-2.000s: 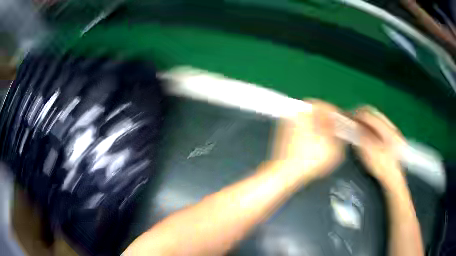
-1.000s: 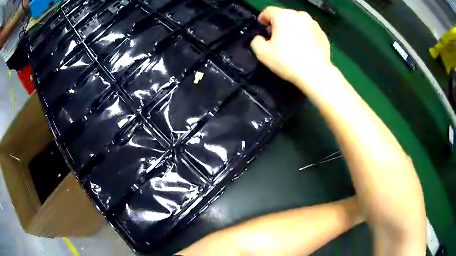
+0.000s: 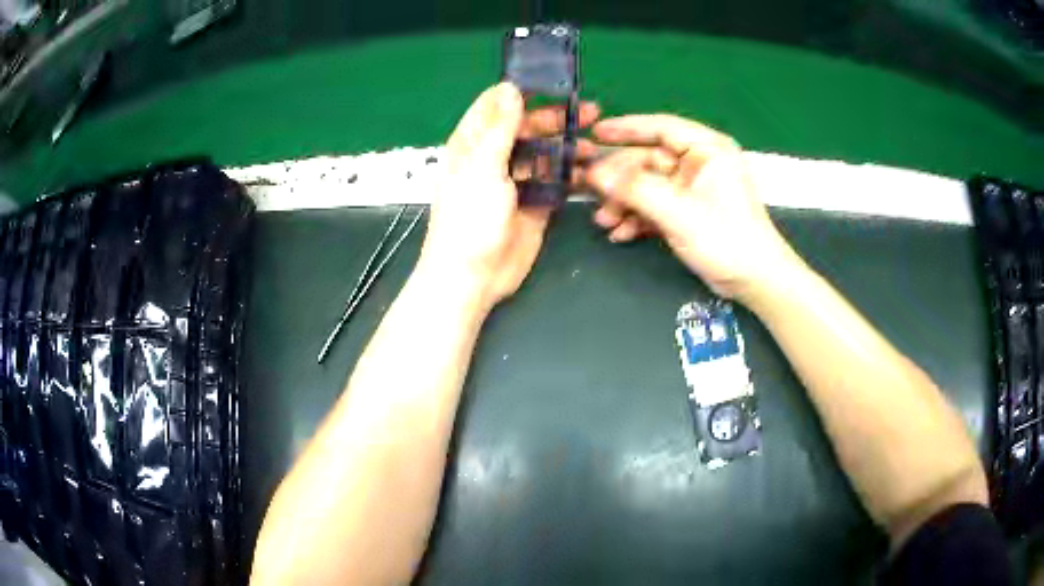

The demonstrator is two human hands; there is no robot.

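Note:
A black phone housing [image 3: 542,66] with a window opening is held upright over the white rail and green belt; fingers show through the opening. My left hand [image 3: 495,189] grips its lower left side. My right hand [image 3: 675,189] is at its lower right edge, fingers bent; whether they hold the housing or a small part I cannot tell. A spare board [image 3: 720,383] with blue, silver and a dark round part lies on the mat below my right hand. Tweezers [image 3: 369,280] lie on the mat left of my left forearm.
Glossy black blister trays [image 3: 126,366] are stacked at left, and more trays [image 3: 1019,343] stand at the right edge. The white speckled rail [image 3: 870,187] runs between the dark green mat [image 3: 561,458] and the green conveyor belt [image 3: 343,109]. Blurred phone parts [image 3: 204,20] lie at top left.
The view has swung from the left trays back to the mat. My right hand has left the tray area, and both hands are now together at the housing, which was not visible one second ago.

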